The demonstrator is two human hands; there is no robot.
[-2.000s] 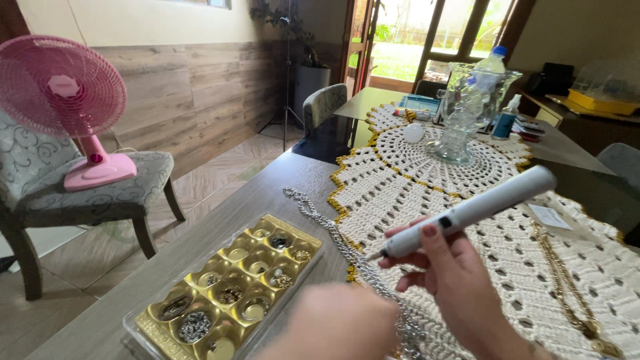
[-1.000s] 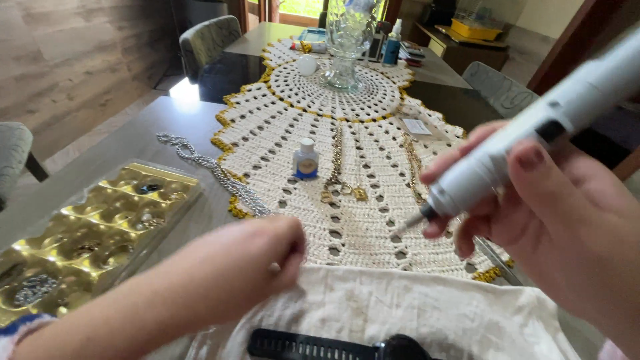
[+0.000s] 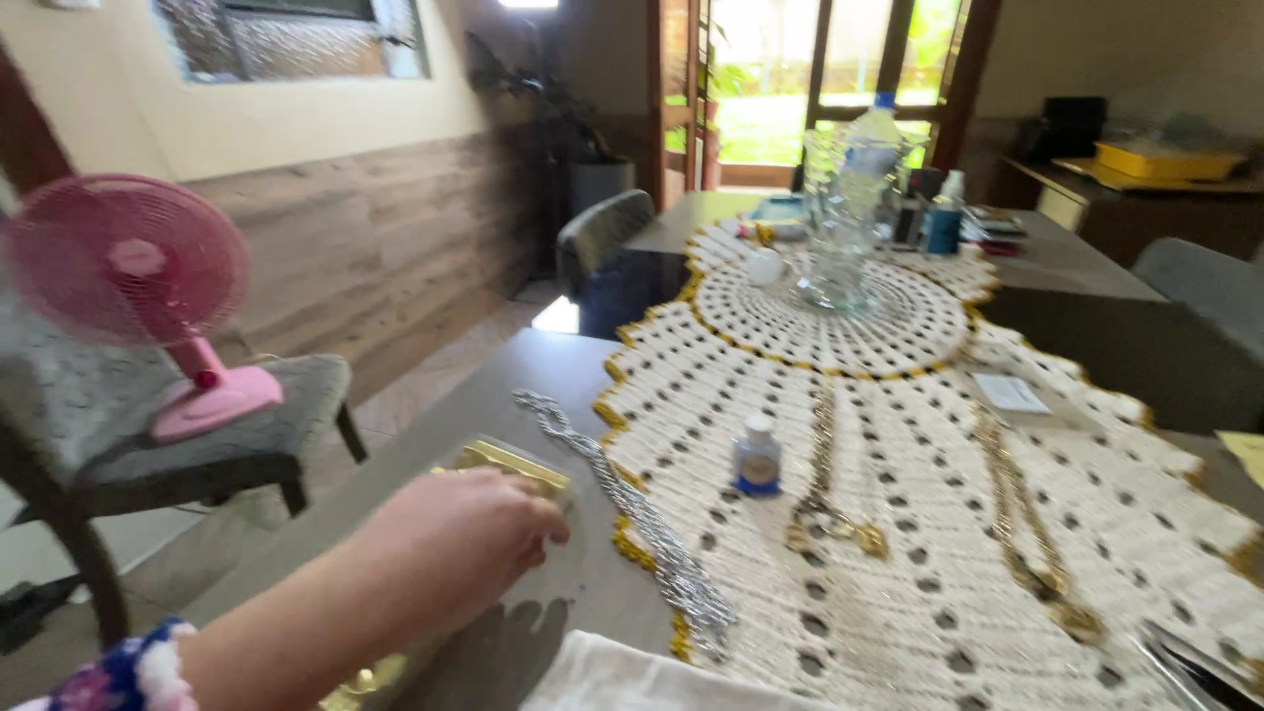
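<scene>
My left hand (image 3: 484, 528) reaches over the gold compartment tray (image 3: 509, 462), hiding most of it; its fingers are blurred, and whether they hold anything cannot be told. My right hand is out of view. Right of the tray, silver chains (image 3: 632, 513) lie along the edge of a white crocheted runner (image 3: 889, 612) with yellow trim. A small bottle (image 3: 757, 456) with blue liquid stands on the runner, beside a gold chain (image 3: 822, 444) with pendants. Farther right lies another gold chain (image 3: 1012, 504), and metal pliers or a similar tool (image 3: 1200, 671) show at the lower right edge.
A white cloth (image 3: 642, 681) lies at the near edge. Farther back stand a large glass vessel (image 3: 839, 237), a plastic bottle and a blue spray bottle (image 3: 945, 215). A pink fan (image 3: 138, 267) sits on a chair (image 3: 207, 434) at the left. A white card (image 3: 1011, 393) rests on the runner.
My left hand has moved left from over the white cloth to the gold tray. My right hand, earlier holding a grey pen-shaped tool, has left the view. The view has swung left.
</scene>
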